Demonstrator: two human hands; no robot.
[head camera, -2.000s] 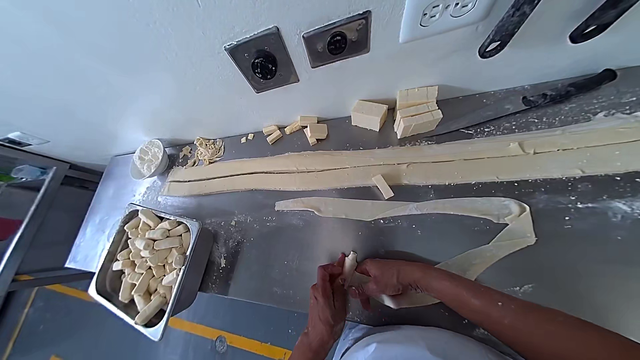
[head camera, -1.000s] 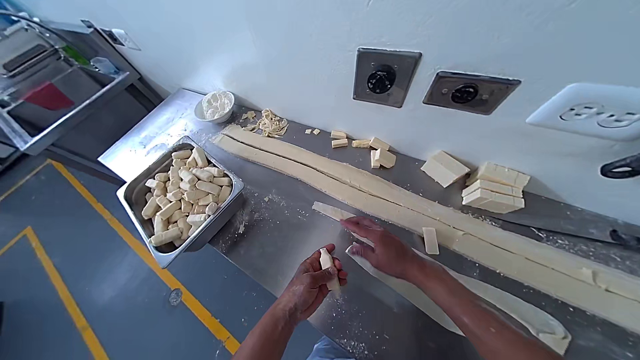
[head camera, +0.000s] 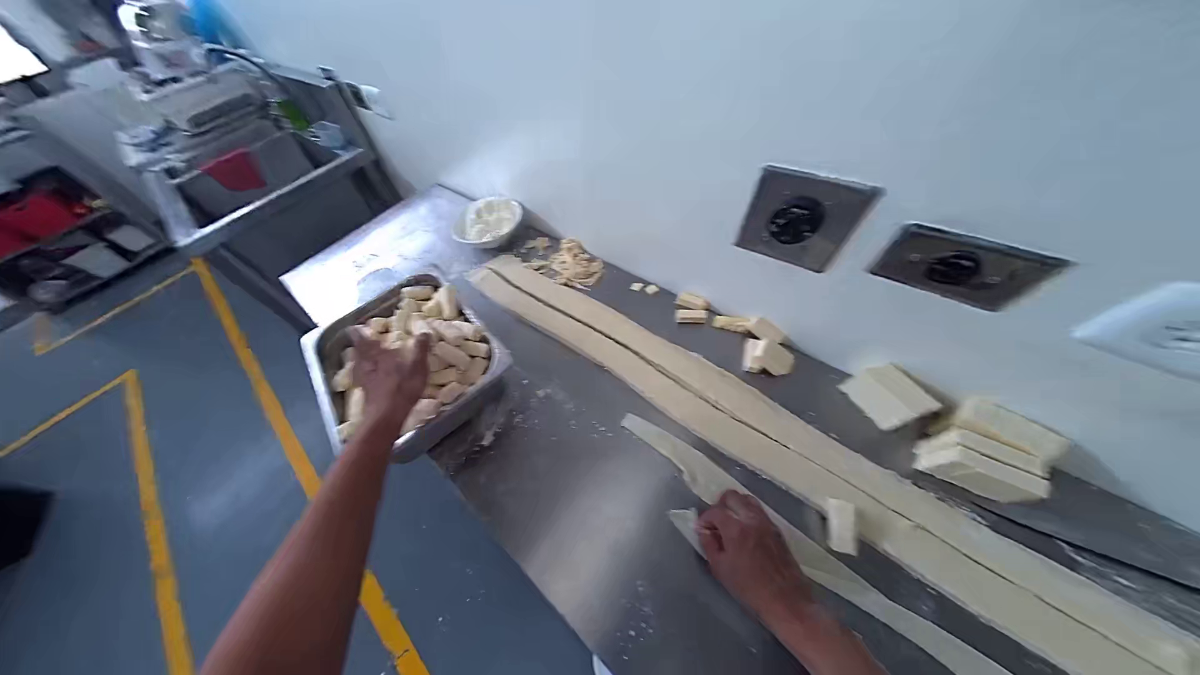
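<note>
My left hand (head camera: 389, 375) is over the steel pan (head camera: 422, 439), on top of the dough-wrapped sticks (head camera: 450, 354); its fingertips are blurred, and whether it still holds a piece is unclear. Near the loose end of a thin dough strip (head camera: 825, 562), my right hand (head camera: 750, 548) rests with curled fingers that seem to touch the strip. One cheese stick (head camera: 841, 525) lies between that strip and the long, lengthwise-cut dough sheet (head camera: 694, 384). Cheese blocks (head camera: 984, 459) and smaller cheese pieces (head camera: 769, 356) lie along the wall side.
A white bowl of flour (head camera: 487, 222) and dough scraps (head camera: 574, 262) stand near the wall on the steel table (head camera: 562, 525). Wall outlets (head camera: 797, 220) are above. A steel sink unit (head camera: 281, 178) is beyond the table, and yellow lines mark the floor at left.
My left hand has moved from above the table, where it held a wrapped stick, to the pan. My right hand stays by the strip. The view has swung left.
</note>
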